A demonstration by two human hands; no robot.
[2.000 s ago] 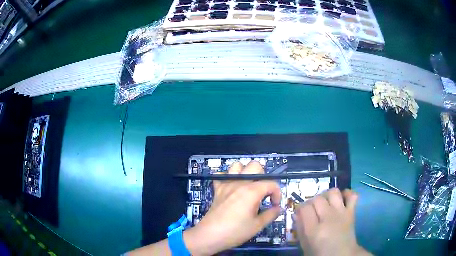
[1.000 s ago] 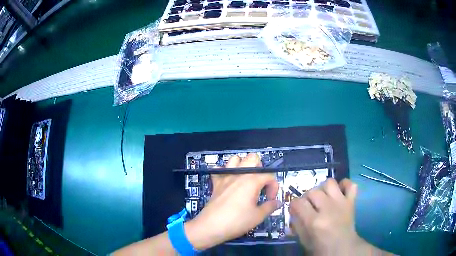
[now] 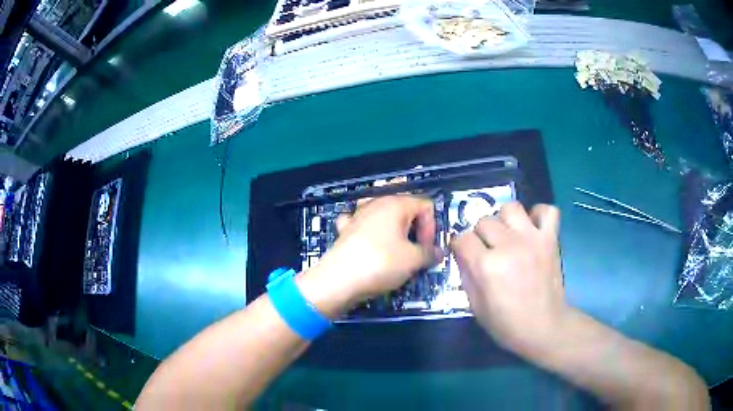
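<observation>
An open laptop base (image 3: 378, 302) packed with electronics lies on a black foam sheet (image 3: 277, 181). A thin black bar (image 3: 337, 195) runs across its upper part. The round fan (image 3: 474, 206) shows at its right. My left hand (image 3: 378, 245), with a blue wrist strap (image 3: 296, 305), rests over the mainboard, thumb and index finger bent close together. My right hand (image 3: 510, 261) is over the right part, its fingertips near my left ones at the middle. The fingers hide whatever lies between them, so I cannot tell if either hand holds a part.
Tweezers (image 3: 627, 209) and a cable bundle (image 3: 617, 74) lie to the right. A clear bag (image 3: 239, 90), a tub of pale pieces (image 3: 470, 34) and a white tray (image 3: 329, 16) are at the back. Another unit (image 3: 103, 237) is at left; a bag (image 3: 707, 241) at far right.
The view has shifted down and tilted, so the bench items sit higher in the picture and more of my forearms shows. My hands keep nearly the same pose over the unit.
</observation>
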